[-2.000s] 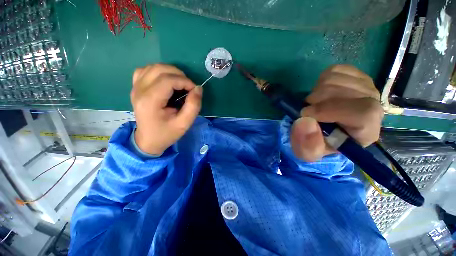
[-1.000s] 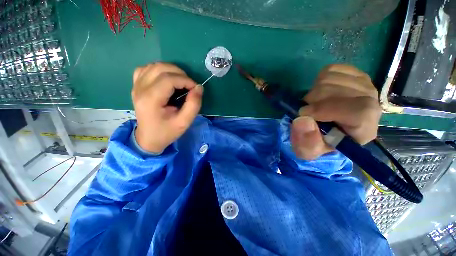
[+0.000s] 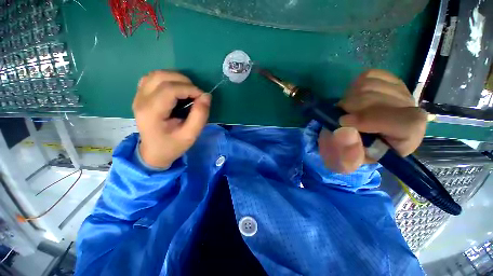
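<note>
A small electronic component (image 3: 238, 67) with a metallic look lies on the white round soldering fixture (image 3: 234, 76) on the green mat. My left hand (image 3: 168, 116), bare, is left of and below the fixture and pinches thin solder wire (image 3: 217, 87) between thumb and finger. The wire's end points at the fixture's lower left edge. My right hand (image 3: 378, 123), bare and slightly blurred, grips the soldering iron (image 3: 320, 110) by its dark blue handle. The iron's dark tip is just right of the fixture, and I cannot tell whether it touches the component.
Red lead wires (image 3: 135, 16) lie at the upper left. Blister trays (image 3: 40, 64) are at the far left, and more are stacked at the lower right (image 3: 451, 183). The translucent fume hood (image 3: 313, 13) crosses the top. A metal tray (image 3: 430, 59) is at the right, with dark specks (image 3: 373, 46) before it.
My left hand has moved slightly left, drawing the solder wire a little away from the fixture. My right hand and the iron's handle have shifted slightly right.
</note>
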